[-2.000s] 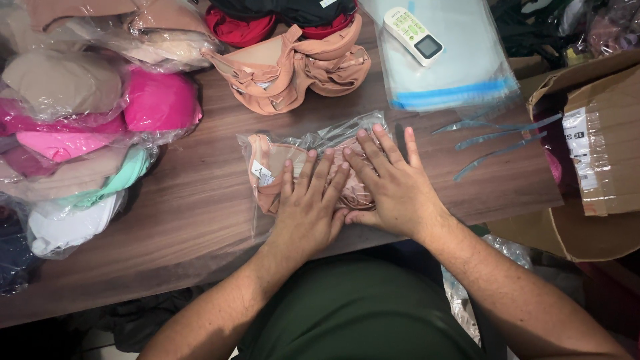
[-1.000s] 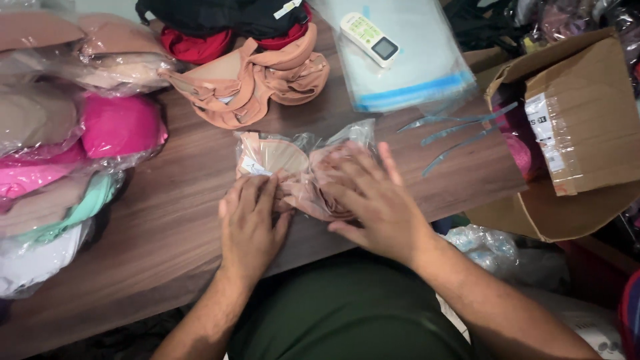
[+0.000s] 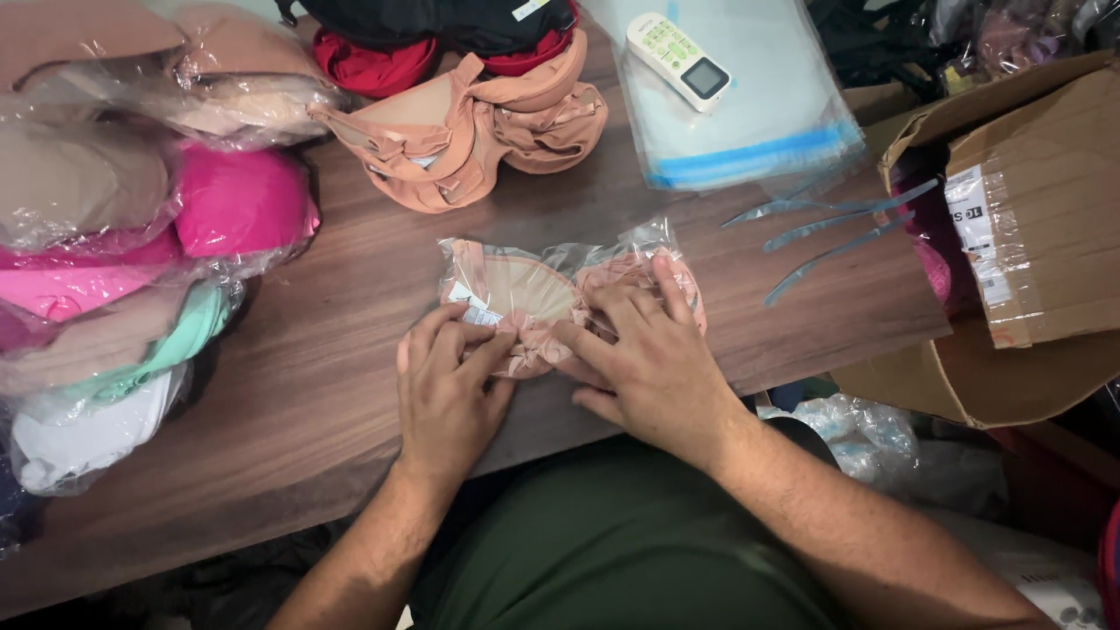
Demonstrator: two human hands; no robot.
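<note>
A peach bra in a clear plastic bag (image 3: pixel 534 289) lies on the wooden table before me, with a white tag showing at its left cup. My left hand (image 3: pixel 451 376) grips the bag's near left edge between bent fingers and thumb. My right hand (image 3: pixel 647 359) rests on the right cup, its fingers curled over the plastic and the index finger and thumb near the middle. Beyond them are nested peach bras (image 3: pixel 437 149), and behind those a black bra (image 3: pixel 437 22) with red cups (image 3: pixel 376 66).
Bagged bras in several colours, among them a bright pink one (image 3: pixel 245 201), fill the left side. A remote control (image 3: pixel 678 61) lies on flat clear bags (image 3: pixel 744 114). Blue-grey plastic strips (image 3: pixel 831 232) lie near an open cardboard box (image 3: pixel 1050 201) at the right.
My left hand has moved from lying flat on the bagged bra to its near left edge, fingers now bent. My right hand's fingers have curled over the right cup. The view has shifted somewhat.
</note>
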